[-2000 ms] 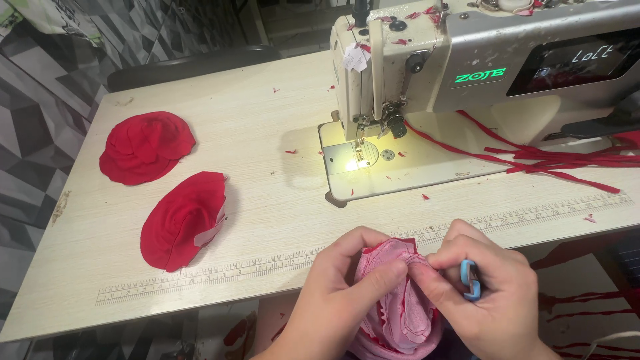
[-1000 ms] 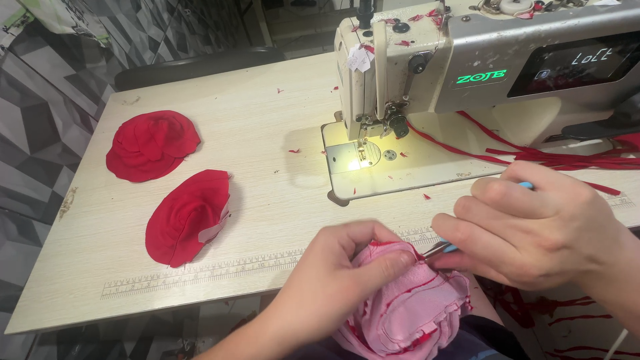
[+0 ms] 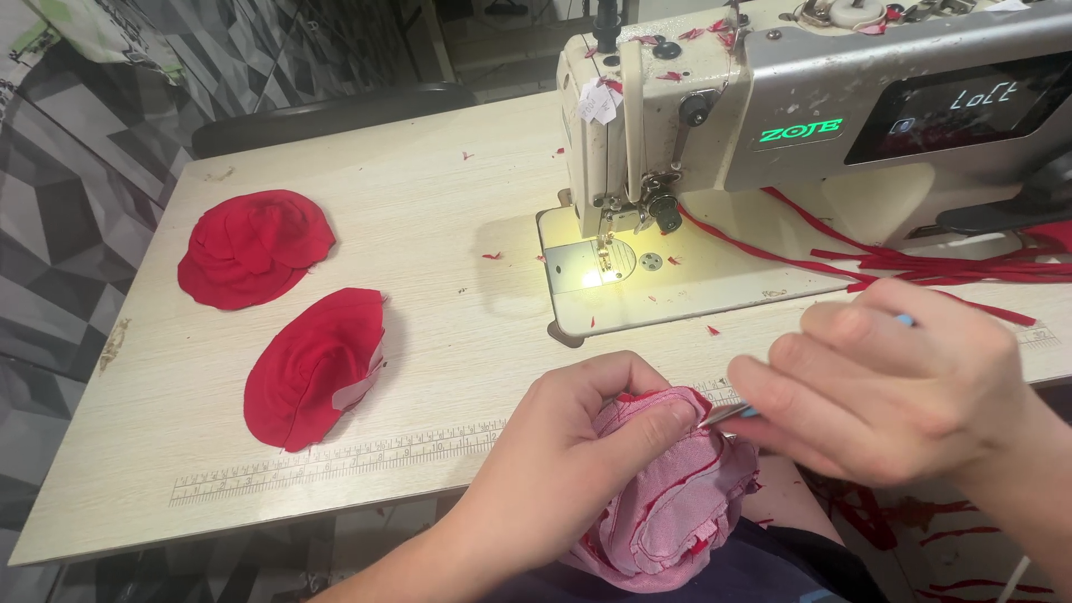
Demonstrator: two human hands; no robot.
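Observation:
My left hand (image 3: 578, 444) pinches the upper edge of a pink-and-red fabric rosette (image 3: 678, 511), held over my lap just off the table's front edge. Its pink side, with layered seams and frayed red edges, faces up. In my right hand (image 3: 896, 385) is a small blue-handled cutting tool (image 3: 727, 414), mostly hidden by the fingers; its metal tip touches the rosette's edge beside my left thumb. Two red fabric rosettes lie on the table to the left, one farther back (image 3: 255, 247) and one nearer (image 3: 314, 368) with a pink patch showing at its right edge.
A Zoje sewing machine (image 3: 653, 126) stands at the back right, its lamp lit over the needle plate (image 3: 590, 266). Red fabric strips (image 3: 938, 266) lie under its arm. A printed ruler scale (image 3: 394, 452) runs along the table's front. Red scraps dot the pale tabletop (image 3: 419, 209).
Two seconds ago the blue handle loop showed at my right fingers; the tool has since turned, its metal tip now at the rosette's edge. The rosette shows more of its pink side.

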